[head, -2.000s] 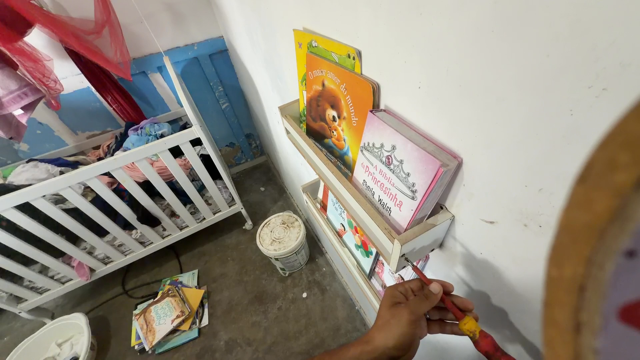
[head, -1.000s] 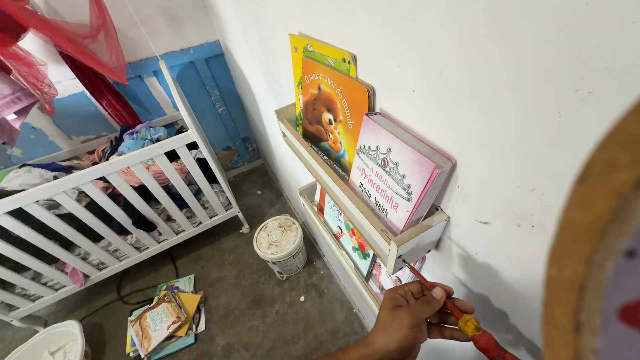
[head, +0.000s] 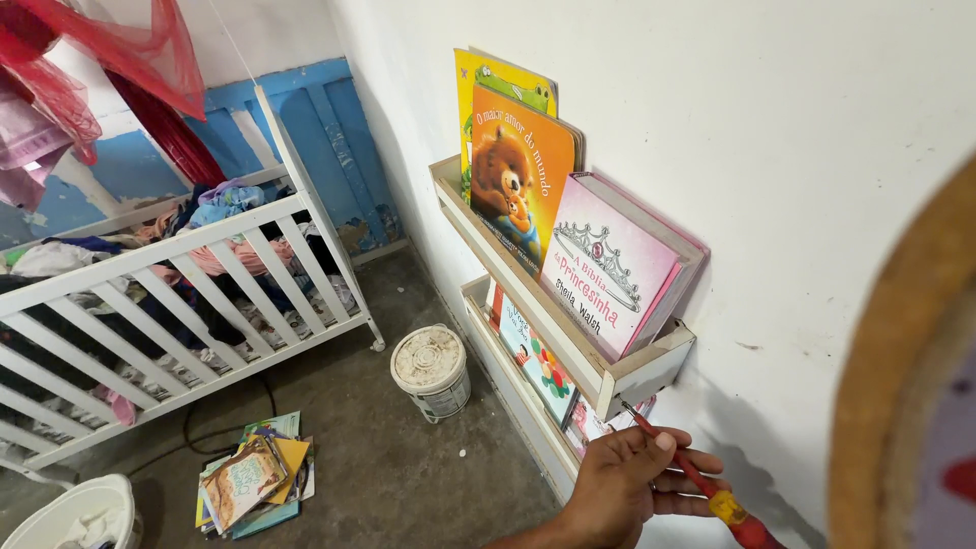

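Observation:
My left hand [head: 637,476] comes in from the bottom edge, its thumb and fingers around the red shaft of a screwdriver [head: 690,473] with a yellow and red handle. The screwdriver's tip meets the lower front corner of the upper white wall shelf [head: 648,375], at a small dark screw or hole. This shelf holds a pink book [head: 610,267], an orange picture book [head: 518,179] and a yellow one [head: 507,72] behind it. Below, a second shelf [head: 518,396] bears more books. The handle's end runs out of the frame. My right hand is out of view.
A white crib [head: 175,267] full of clothes stands left. On the floor are a lidded bucket [head: 429,358], a pile of books [head: 252,484], a cable [head: 187,427] and a white tub [head: 72,511]. A blurred brown-rimmed object [head: 877,358] fills the right edge.

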